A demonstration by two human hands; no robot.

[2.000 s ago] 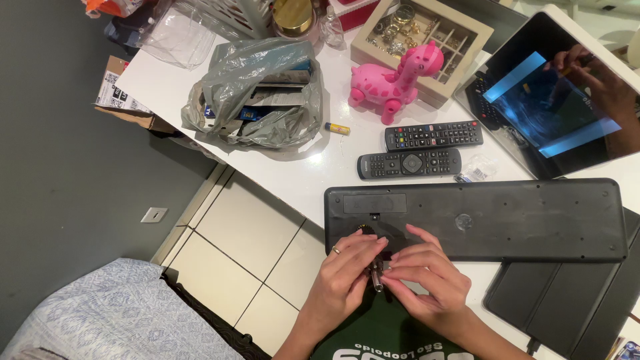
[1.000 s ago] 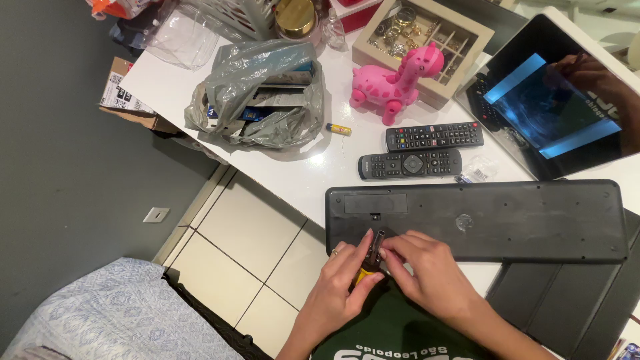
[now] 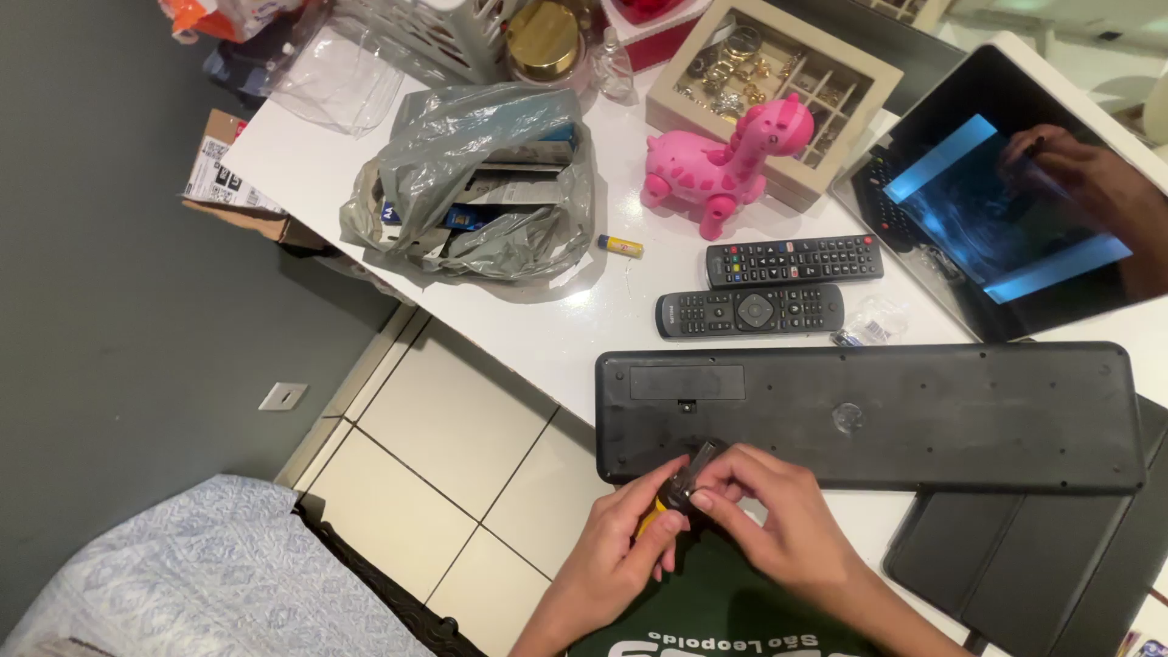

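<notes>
A small black and yellow tool [image 3: 673, 493], with a clear or metallic piece at its upper end, is gripped by my left hand [image 3: 630, 534]; its exact kind cannot be told. The thumb and fingers of my right hand [image 3: 762, 502] pinch at its dark part. Both hands are over my lap, at the near edge of a black keyboard [image 3: 922, 424] that lies underside up. Beyond the keyboard lie two black remote controls [image 3: 792, 262], [image 3: 794, 311] side by side. A yellow battery [image 3: 620, 245] rests left of them.
A grey plastic bag [image 3: 456, 182] with packages stands at the left. Behind the remotes are a pink giraffe toy [image 3: 703, 169] and a jewelry box [image 3: 675, 100]. A tablet [image 3: 1022, 201] leans at the right; a black folder-like case [image 3: 995, 557] lies partly under the keyboard.
The tool has turned in my hands, so its yellow part now shows beside my left fingers. My right hand has shifted against its dark end. The things on the table have not moved.
</notes>
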